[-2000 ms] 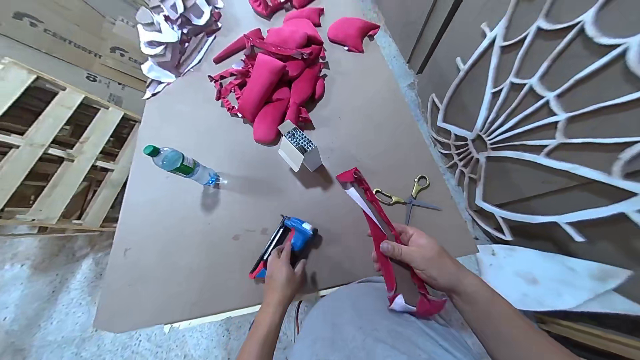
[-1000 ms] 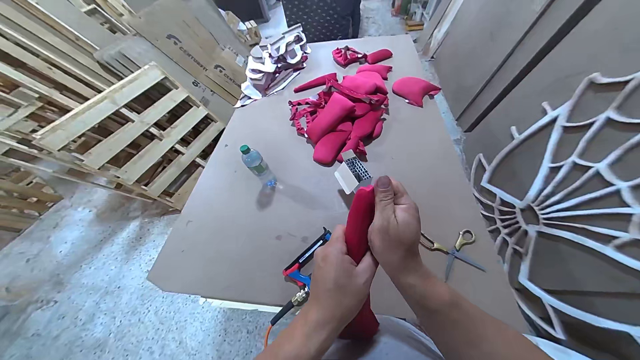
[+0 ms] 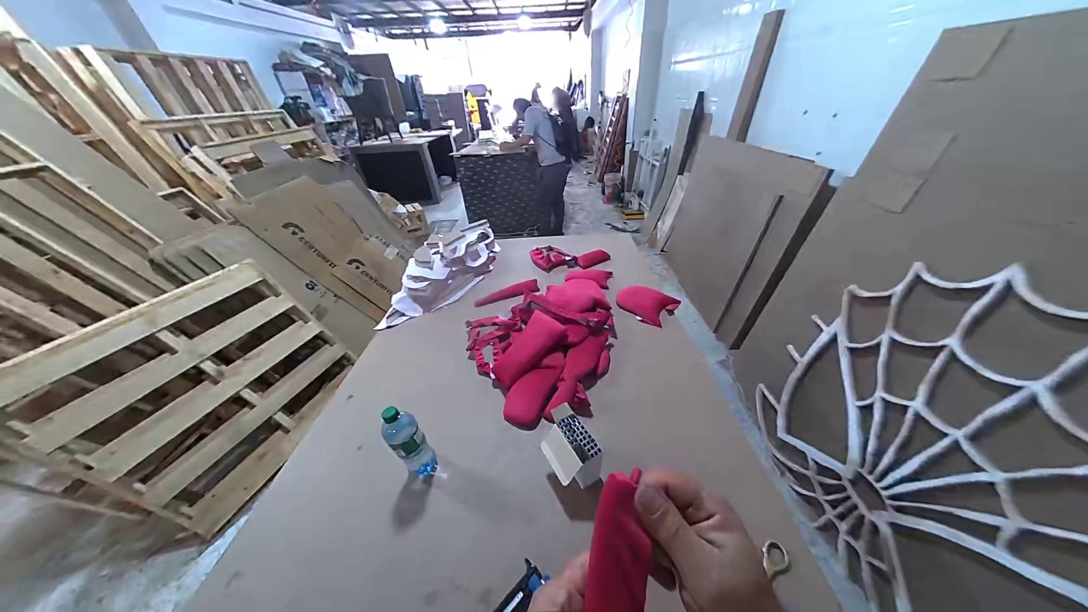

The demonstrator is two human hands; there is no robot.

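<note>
A long red fabric-covered piece (image 3: 618,544) stands upright between my hands at the bottom of the head view. My right hand (image 3: 701,544) pinches its upper end between thumb and fingers. Lower down, my left hand (image 3: 561,588) holds its left side, mostly cut off by the frame. Part of a staple gun (image 3: 523,590) shows just left of my left hand. An open small box of staples (image 3: 574,449) lies beyond the piece. To the right of my right hand, one yellow scissors handle (image 3: 775,558) is visible. The lower end of the red piece is hidden.
Red padded pieces (image 3: 544,340) are heaped mid-table, with white and brown scraps (image 3: 446,268) behind left. A plastic bottle (image 3: 410,442) stands at left. A white web-shaped frame (image 3: 960,429) leans at right, wooden pallets (image 3: 170,374) at left. A person (image 3: 548,144) stands at a far table.
My left hand has let go of the staple gun and now holds the red piece, which has turned from its hollow underside to its smooth red face. The view has tilted up.
</note>
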